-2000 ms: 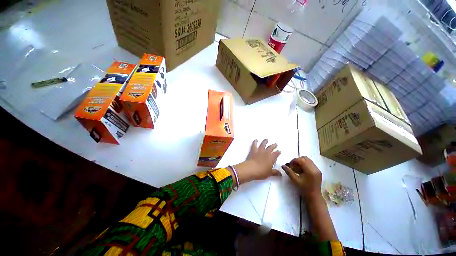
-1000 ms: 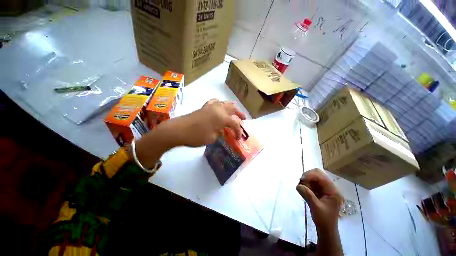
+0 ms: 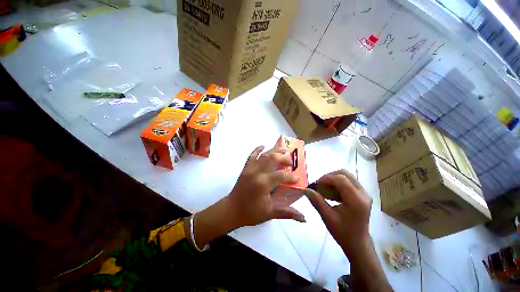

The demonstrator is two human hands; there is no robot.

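Observation:
An orange retail box (image 3: 296,162) stands on the white tabletop in front of me, its black carry handle on top. My left hand (image 3: 263,185) lies over the box's left side and top, fingers spread, holding it. My right hand (image 3: 344,206) is at the box's near right edge, thumb and fingers pinched together. A small dark thing shows between those fingers, too small to name. Two more orange retail boxes, one (image 3: 166,128) and another (image 3: 207,121), stand side by side to the left.
A tall brown master carton (image 3: 231,45) stands behind. An open inner carton (image 3: 313,105), tape roll (image 3: 368,147) and closed carton (image 3: 429,177) stand right of it. A bottle (image 3: 345,71) is by the wall. Rubber bands (image 3: 400,256) lie right; clear bags (image 3: 114,111) and a cutter (image 3: 104,95) left.
My left hand has moved from the bare tabletop onto the orange box, which has shifted right. My right hand has come to the box's edge. The camera view has shifted.

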